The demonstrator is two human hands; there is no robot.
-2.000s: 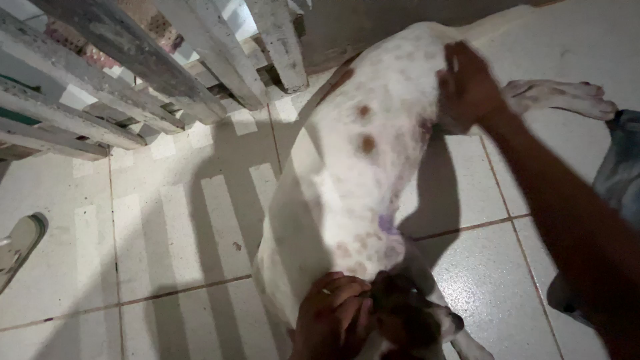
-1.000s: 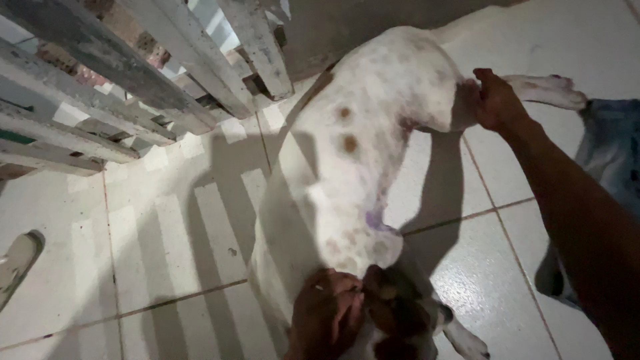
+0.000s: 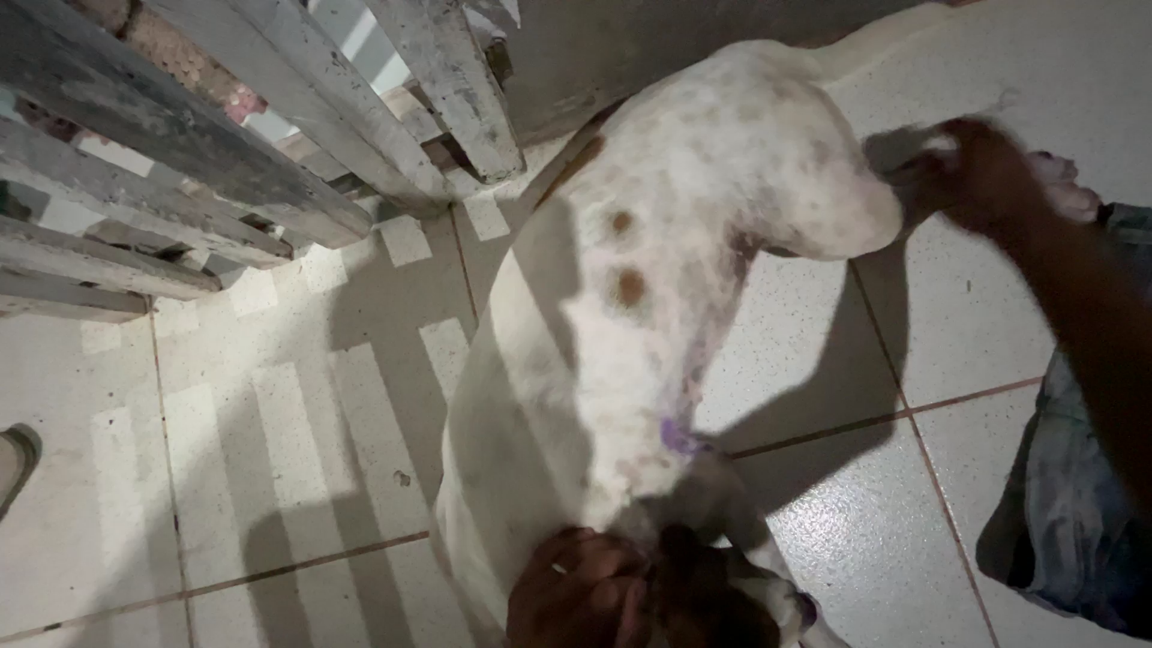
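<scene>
A white dog with brown spots (image 3: 666,225) lies on its side on the tiled floor, a purple mark (image 3: 681,437) on its skin near the front leg. At the bottom, my left hand (image 3: 580,589) rests against the dog beside its dark head (image 3: 711,594); its fingers are curled, and whether they grip anything is hidden. At the right, my right hand (image 3: 976,175) is by the bent hind leg, blurred and in shadow, with the hind paw (image 3: 1066,184) partly behind it. Its grasp cannot be made out.
A worn wooden slatted gate (image 3: 270,117) stands at the upper left, casting striped shadows over the white floor tiles (image 3: 297,450). A grey wall meets the floor at the top. Denim fabric (image 3: 1080,504) is at the right edge, and part of a sandal (image 3: 13,463) at the left edge.
My right hand was over the dog's hind quarters two seconds ago and is now farther out, past the bent hind leg. My left hand has stayed by the head.
</scene>
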